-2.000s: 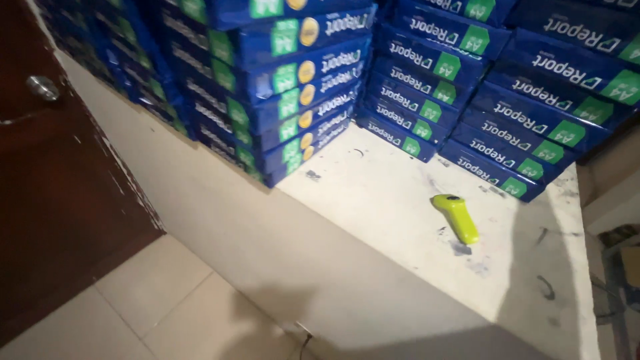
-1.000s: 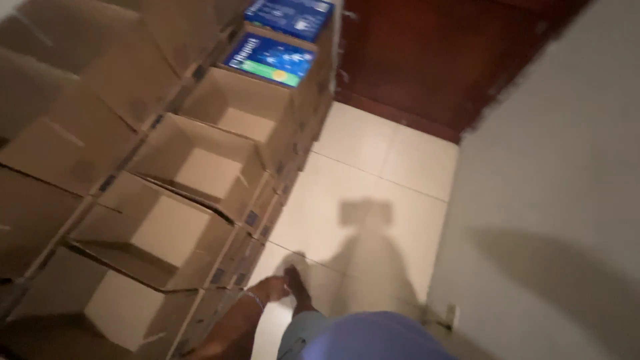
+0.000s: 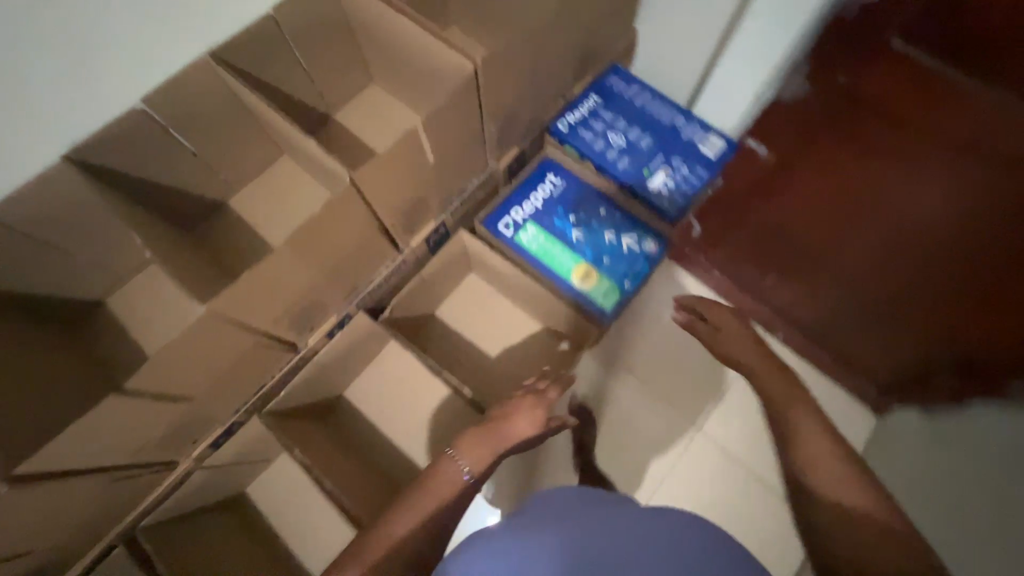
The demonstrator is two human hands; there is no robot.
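My left hand [image 3: 524,412], with a bracelet at the wrist, is over the near right edge of an empty cardboard box [image 3: 488,320]; its fingers are apart and it holds nothing. To the right, my right hand [image 3: 716,332] hangs above the floor, empty, fingers loosely extended. Ahead of both hands, a blue paper ream [image 3: 576,236] with a green band lies flat in the top of a box. Beyond it lies another blue ream [image 3: 640,140], its face covered in small print.
More open cardboard boxes [image 3: 376,400] run toward the lower left. A higher row of open boxes [image 3: 304,264] stands behind them along the wall. A dark red-brown door [image 3: 896,216] is at the right, above a tiled floor [image 3: 664,400]. A foot shows between my arms.
The view has swung from the stacked reams on a white surface to the boxes. Since one second ago, my right hand has come into view and my left hand has reached forward to the boxes.
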